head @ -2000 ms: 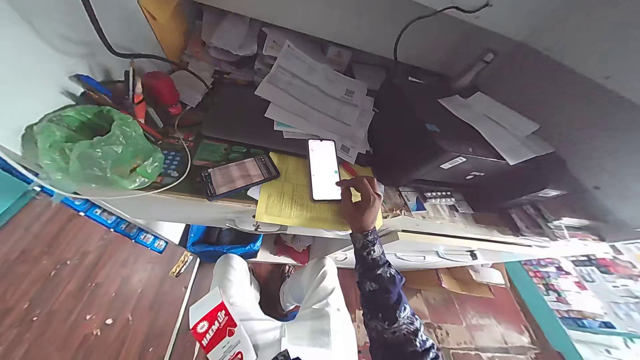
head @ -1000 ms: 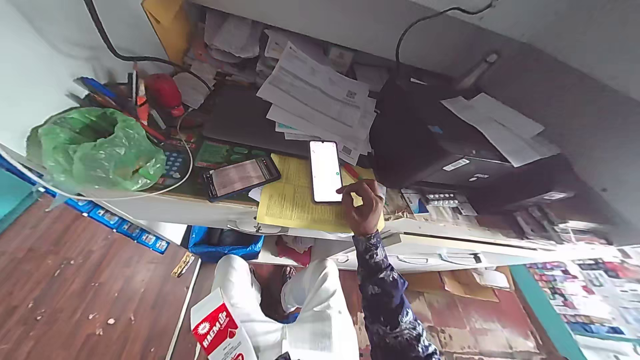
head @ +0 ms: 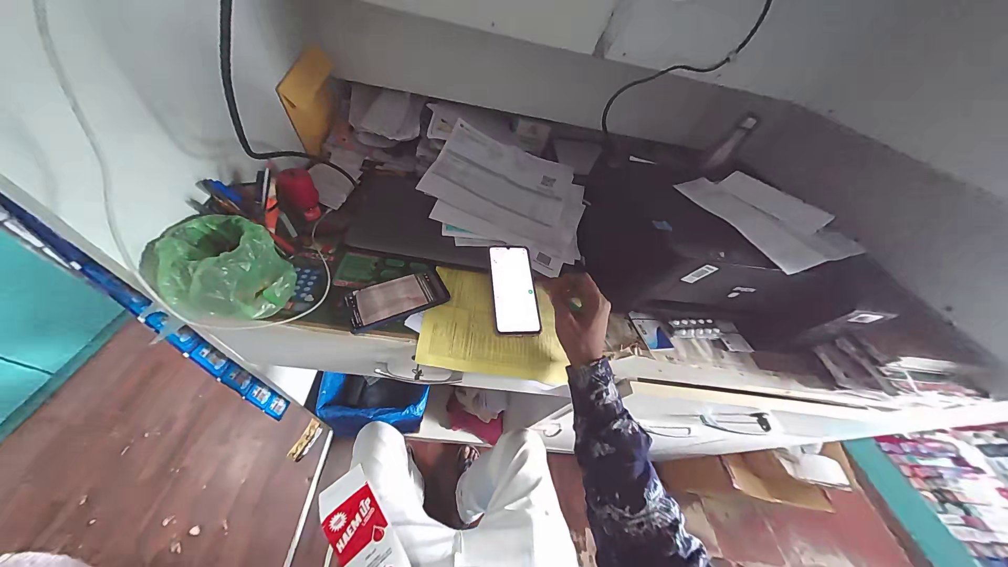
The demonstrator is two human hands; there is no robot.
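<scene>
My right hand [head: 581, 316], in a dark patterned sleeve, hovers or rests just right of a lit smartphone [head: 514, 291]; its fingers are bent and I cannot tell whether they hold anything. The phone lies on yellow printed sheets [head: 472, 339] at the desk's front edge. To its left a second smartphone [head: 398, 300] in a dark case lies tilted. Behind is a pile of white printed papers [head: 504, 193] on a closed black laptop [head: 390, 216]. My left hand is not in view. A red and white carton [head: 358, 520] stands at my lap.
A green plastic bag [head: 220, 272] lines a round container at the left, beside pens and a red object [head: 298, 191]. A black printer [head: 669, 236] bearing papers stands at the right, blister packs [head: 697, 328] before it. Below are drawers [head: 693, 421] and a blue-lined bin [head: 370, 405].
My right hand has moved off the lit phone's right edge, a little to the right. The phones and papers stay where they were.
</scene>
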